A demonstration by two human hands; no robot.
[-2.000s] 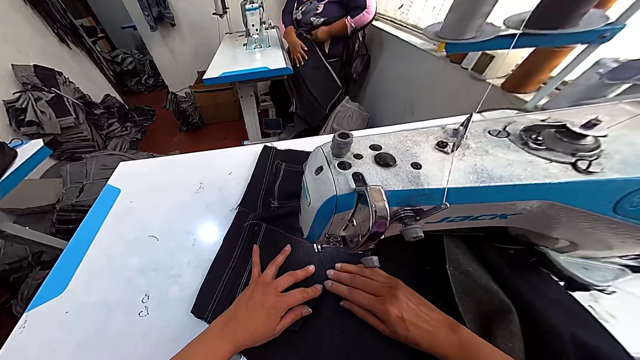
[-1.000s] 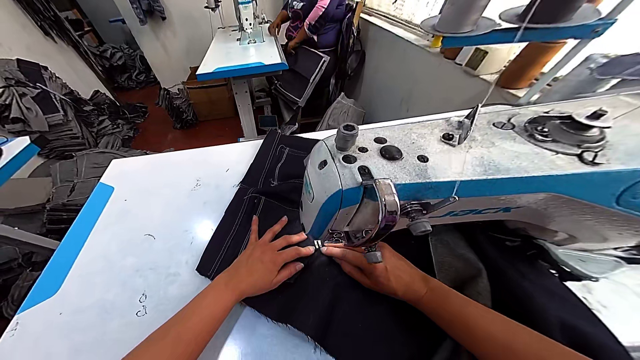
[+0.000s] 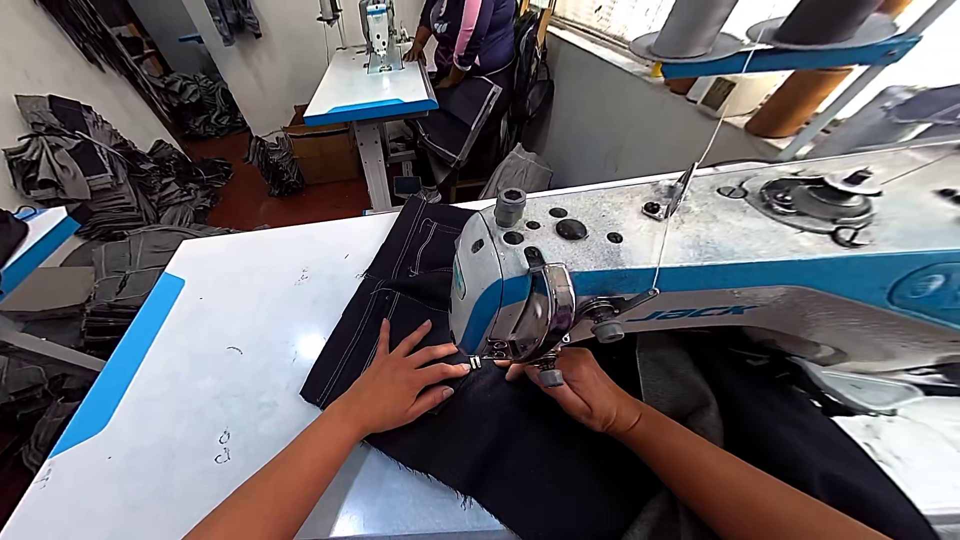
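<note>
Dark denim fabric with pale stitching (image 3: pixel 495 442) lies on the white sewing table (image 3: pixel 255 300) and passes under the head of a Jack industrial sewing machine (image 3: pixel 517 292). My left hand (image 3: pixel 405 382) rests flat on it, fingers spread, just left of the presser foot area. Close on the right of the needle area is my right hand (image 3: pixel 581 386), fingers bent at the fabric; the machine's parts partly cover its fingertips, and whether it pinches the cloth cannot be told. A small metallic piece shows between the hands. The needle itself is hidden.
Thread cones (image 3: pixel 694 30) stand on a rack at upper right. Beyond the table, a person (image 3: pixel 469 37) handles dark fabric beside a second sewing table (image 3: pixel 367 86). Piles of dark garments (image 3: pixel 142 180) and a cardboard box (image 3: pixel 322 154) are on the left side and floor.
My right hand, flat on the fabric two seconds ago, has bent its fingers and come in close beside the needle area. The fabric's frayed lower edge now shows. The other person's hands have moved.
</note>
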